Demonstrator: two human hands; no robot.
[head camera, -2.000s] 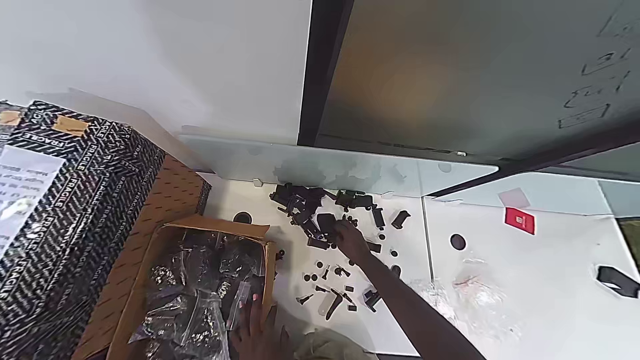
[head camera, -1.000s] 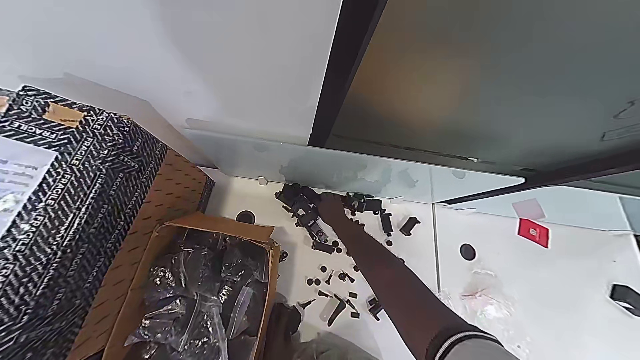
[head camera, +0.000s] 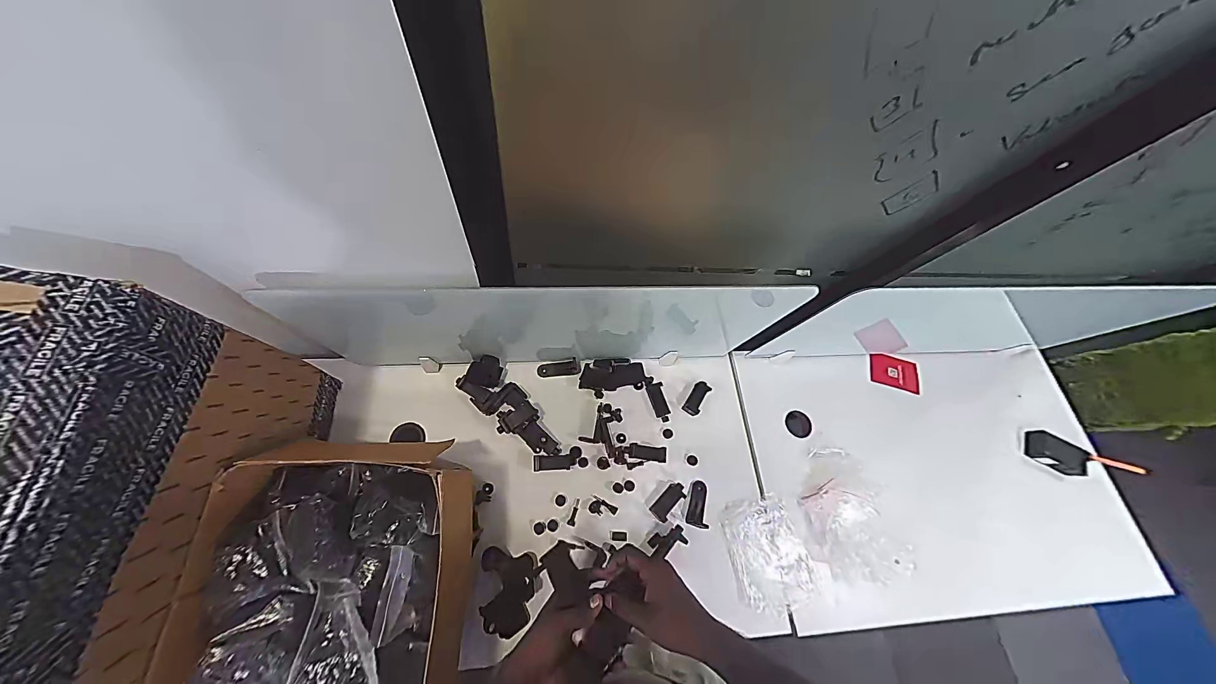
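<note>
Both hands meet at the table's near edge, around a dark part. My left hand (head camera: 556, 632) is closed on a black plastic part (head camera: 562, 570) that sticks up from its fingers. My right hand (head camera: 655, 598) has its fingers on the same part or one touching it; the fingers hide most of it. Just left of them lies a black bracket-like piece (head camera: 508, 591). Beyond the hands, black cylindrical parts (head camera: 668, 501), small round caps and screws lie scattered on the white table (head camera: 608, 475). A cluster of joined black parts (head camera: 513, 408) lies at the back left.
An open cardboard box (head camera: 456, 541) of bagged dark parts stands at the left, beside larger taped boxes (head camera: 85, 456). Clear plastic bags (head camera: 769, 551), a red card (head camera: 894, 373) and a black object (head camera: 1054, 452) lie at the right. A glass divider (head camera: 551, 318) borders the back.
My right hand has come back from the rear pile toward me and joined my left hand. My left hand has left the side of the box. The view has shifted.
</note>
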